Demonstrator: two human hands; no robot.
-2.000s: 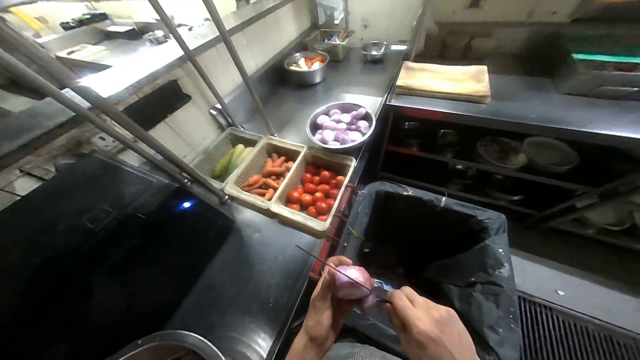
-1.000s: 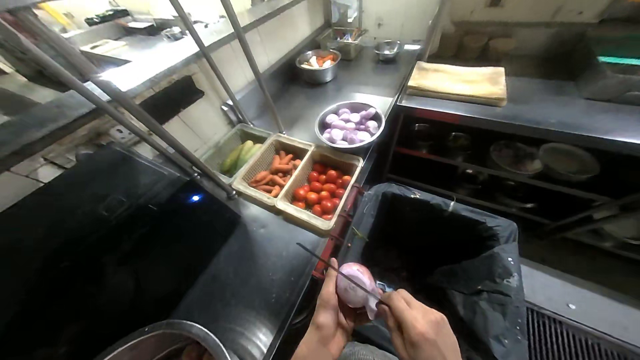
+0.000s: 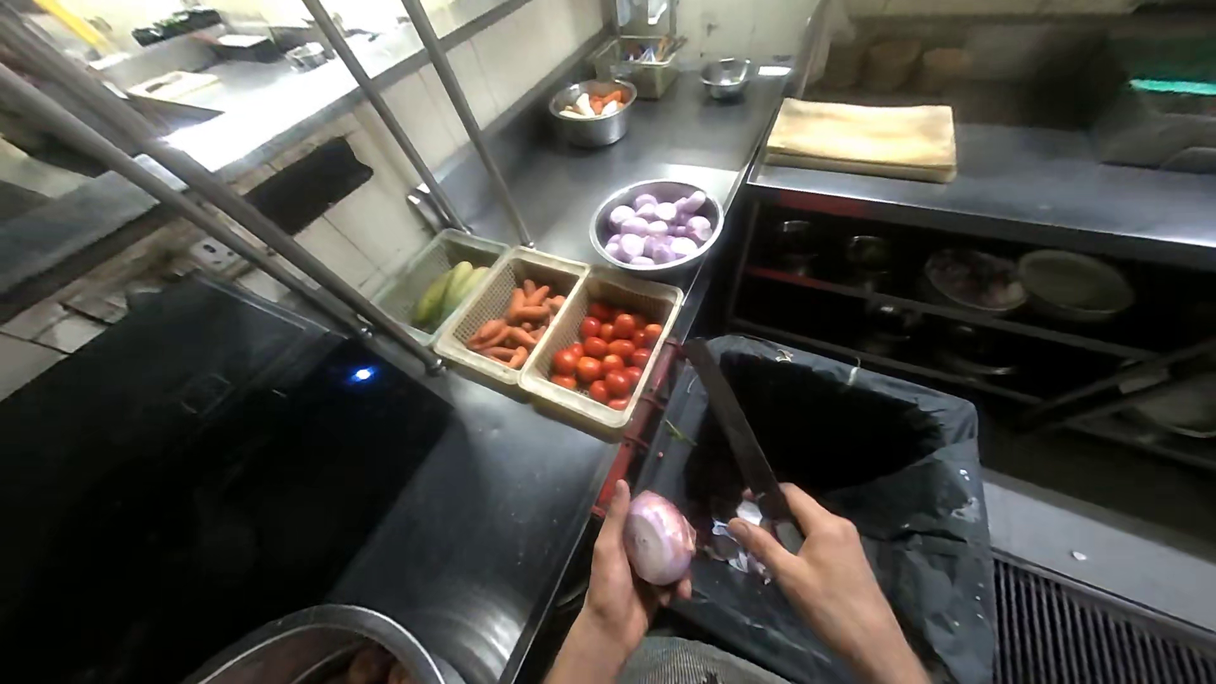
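Observation:
My left hand [image 3: 622,579] holds a red onion [image 3: 659,538], its pale cut end facing up, over the near left edge of a bin lined with a black bag [image 3: 940,532]. In my right hand [image 3: 826,570] is a knife [image 3: 736,423], its blade pointing up and away over the bin, apart from the onion. Bits of onion skin [image 3: 741,551] lie on the bag between my hands. Beyond, a steel bowl [image 3: 597,237] holds several peeled onions. Nearer stand a basket of tomatoes [image 3: 579,418], a basket of carrots [image 3: 475,366] and a container of green vegetables [image 3: 394,304].
A steel pot [image 3: 313,627] stands at the lower left, beside a black appliance surface [image 3: 190,475] with a blue light. Farther back are a bowl of cut vegetables [image 3: 594,128], a small steel bowl [image 3: 726,78] and a folded cloth [image 3: 860,138]. Shelves [image 3: 950,304] hold dishes at right.
The knife was against the onion in both earlier frames; now my right hand has moved it away to the right, and its blade points more upward. The onion stays in my left hand.

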